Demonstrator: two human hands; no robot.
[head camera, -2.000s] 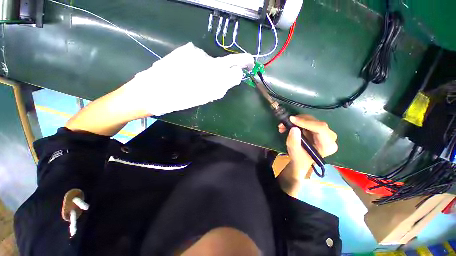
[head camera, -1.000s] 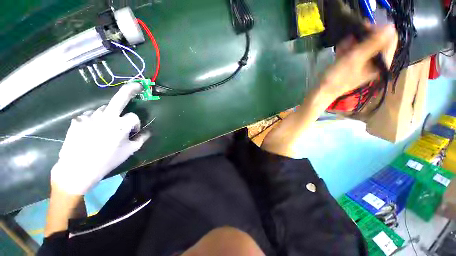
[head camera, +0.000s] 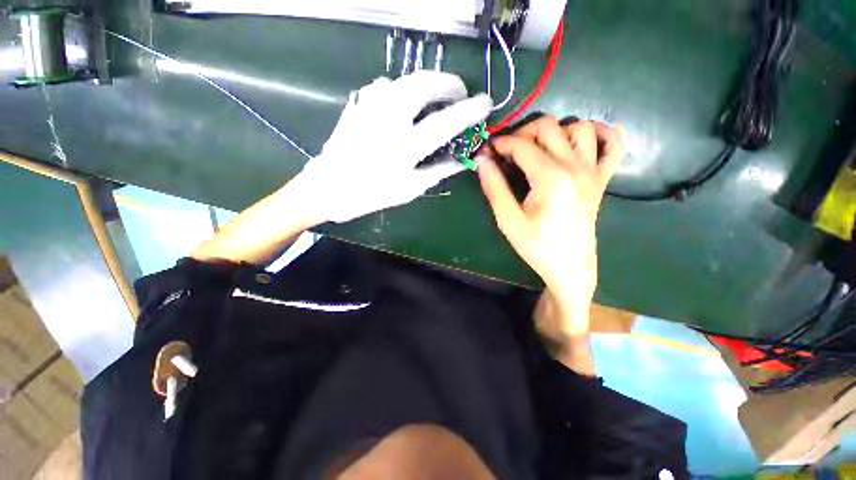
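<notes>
A small green circuit board lies between my two hands above the dark-green bench. My left hand, in a white knit glove, holds the board's left side with thumb and fingers. My bare right hand has its thumb and fingertips at the board's right side, where the black cable joins; the fingers hide that joint. A red wire and a white wire run from the board area to the round end of the white tubular unit. Pale terminals hang below the unit.
A solder reel stands at the far left, with a thin strand running to my glove. A coiled black cable lies at the right. A yellow label, a red bin and black cables are at the right edge.
My right hand, which held the soldering iron and then was over at the cable pile, is now at the board without the iron. My left hand has gone from touching the board to gripping it.
</notes>
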